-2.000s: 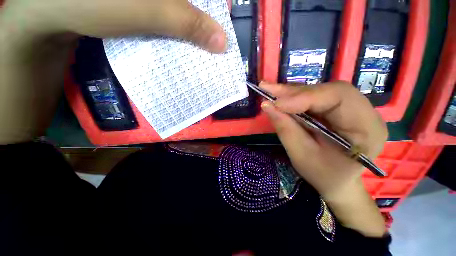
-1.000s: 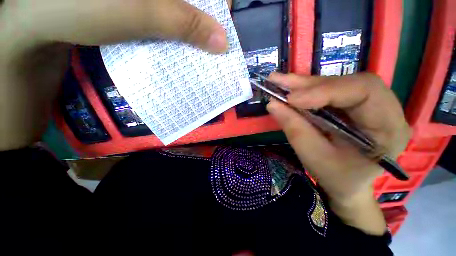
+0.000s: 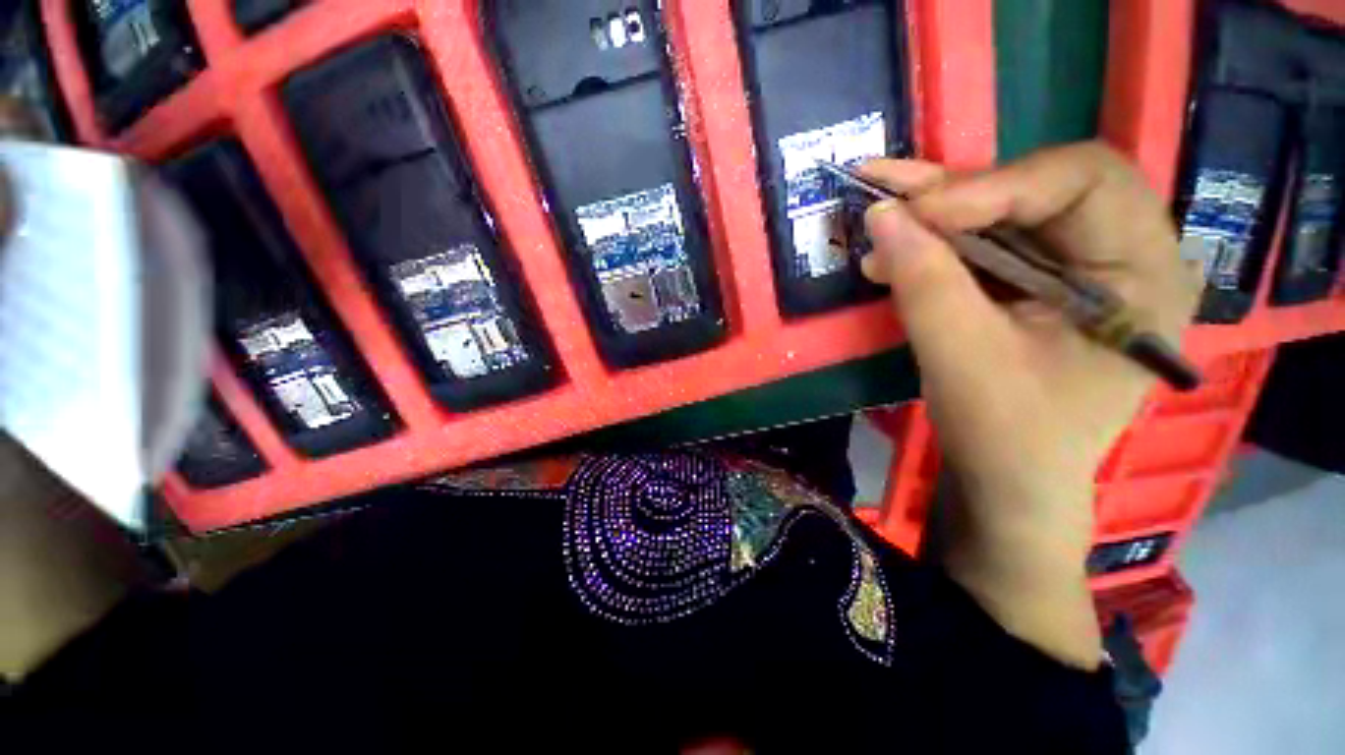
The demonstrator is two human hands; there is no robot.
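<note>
My right hand (image 3: 1033,280) holds dark tweezers (image 3: 1018,266), their tips at the silver and blue board area (image 3: 833,155) of the rightmost phone body (image 3: 819,74) in the red-orange tray (image 3: 745,332). Whether a label is at the tips cannot be told. My left hand (image 3: 22,126) is at the far left edge, blurred and mostly cut off or hidden. It holds the white printed label sheet (image 3: 67,310), which is tilted and blurred. More black phone bodies (image 3: 605,177) lie in the tray slots, boards toward me.
A neighbouring red-orange tray (image 3: 1158,133) with phones (image 3: 1239,192) stands at the right, beyond a strip of green bench top (image 3: 1047,74). Red-orange trays or crates (image 3: 1180,472) are below at the right. My dark, beaded garment (image 3: 649,546) is at the tray's near edge.
My left hand and the sheet have moved to the far left, uncovering the phones. The tweezers have left the sheet's corner and are over the rightmost phone's board. The view has shifted.
</note>
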